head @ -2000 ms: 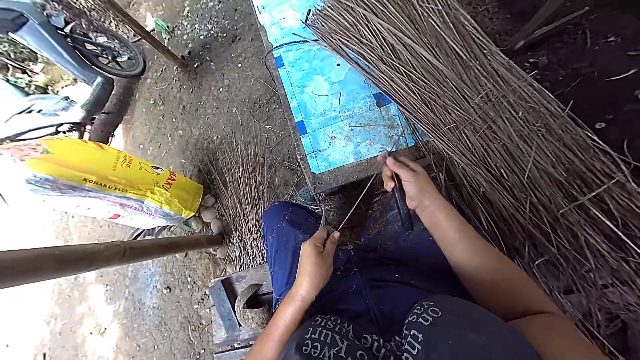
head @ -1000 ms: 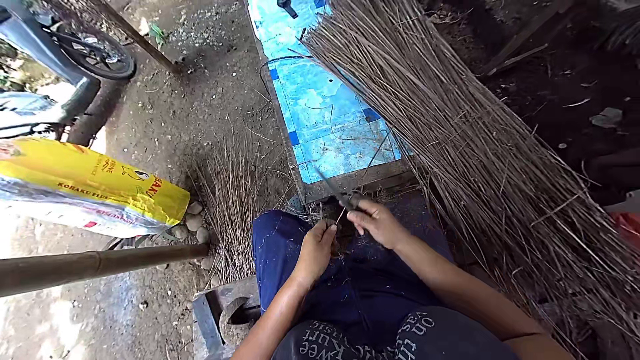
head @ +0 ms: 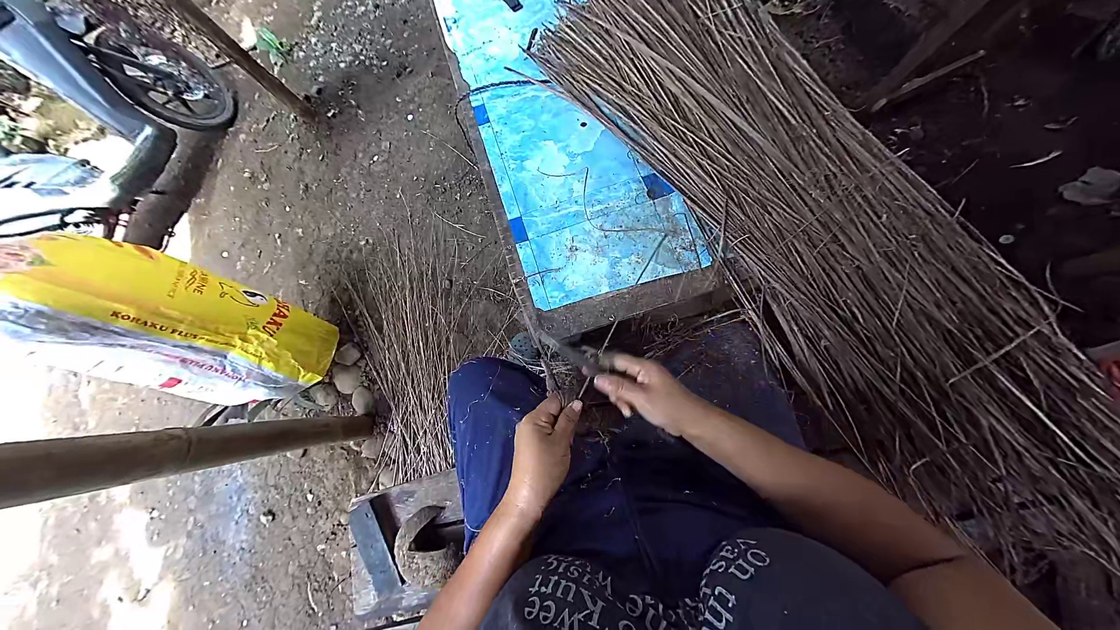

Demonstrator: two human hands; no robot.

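Note:
My left hand (head: pixel 544 437), above my lap, pinches the lower end of a thin dark stick (head: pixel 604 354) between thumb and fingers. Just to its right, my right hand (head: pixel 646 394) is closed around a knife, whose blurred dark blade (head: pixel 560 348) points up and left across the stick. Beyond both hands lies a low bench covered in blue patterned sheet (head: pixel 595 210). A large bundle of thin dry sticks (head: pixel 787 201) rests across the bench's right side and runs down to the lower right.
A loose pile of thin sticks (head: pixel 411 359) lies on the ground left of my knee. Further left are a yellow sack (head: pixel 175 306), a bamboo pole (head: pixel 184 452) and a parked motorbike (head: pixel 131 140). A wooden seat (head: pixel 394 604) with a metal piece is beside my thigh.
Two seconds ago the knife pointed down in my right hand; now its blade points up and left across the stick. My right hand has come closer to my left.

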